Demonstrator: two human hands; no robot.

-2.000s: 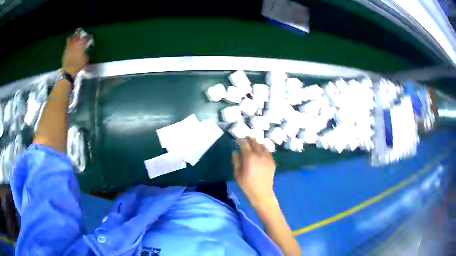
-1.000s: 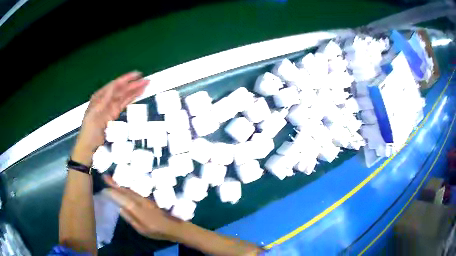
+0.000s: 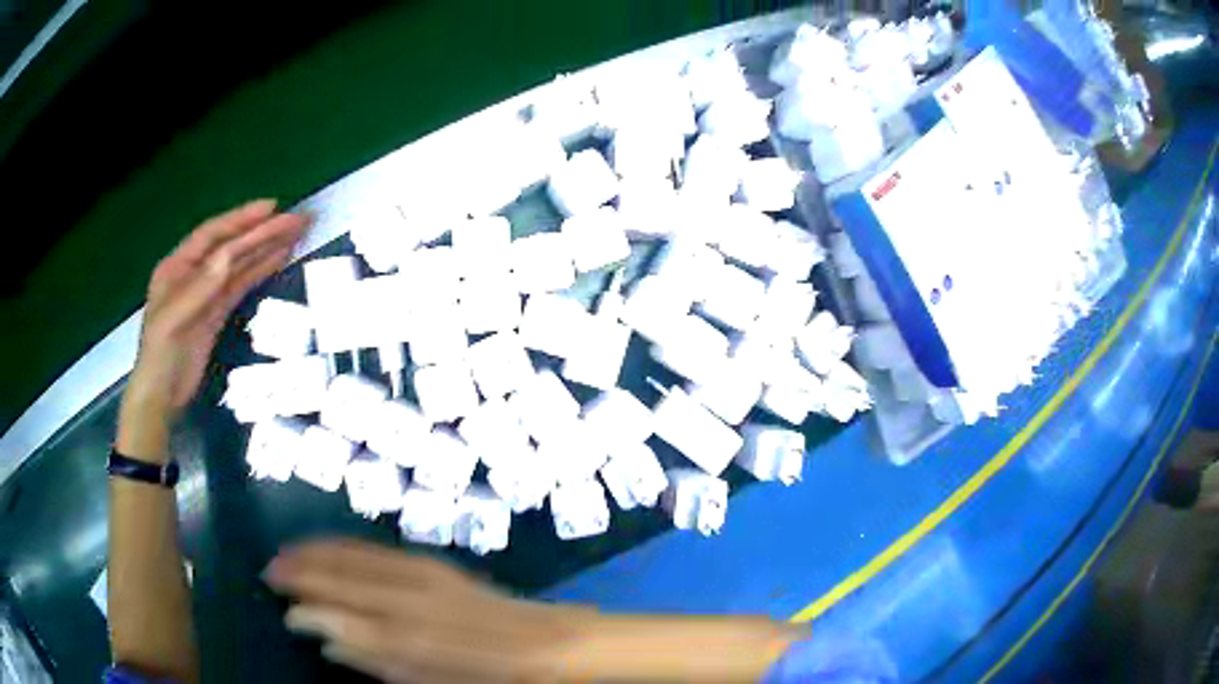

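Note:
A wide loose pile of white charger plugs [image 3: 535, 388] lies on the dark green bench top [image 3: 214, 521], some with pins showing. My left hand [image 3: 214, 287] is at the pile's left end beside the pale rail, palm turned towards the plugs, fingers extended and holding nothing. My right hand [image 3: 401, 608] is in front of the pile near the bench's front edge, slightly blurred, fingers stretched to the left, with nothing seen in it. A dark-strapped wristwatch is on my left wrist.
A clear plastic bin [image 3: 922, 434] at the right holds chargers and a white-and-blue retail box [image 3: 983, 221]. The pale rail [image 3: 67, 381] divides the bench from the green conveyor belt [image 3: 388, 80]. The blue floor [image 3: 749, 581] has yellow lines.
The view has shifted right. The plugs lie closer together in a denser pile. My left hand remains at its left end; my right hand has moved away from the plugs towards the front.

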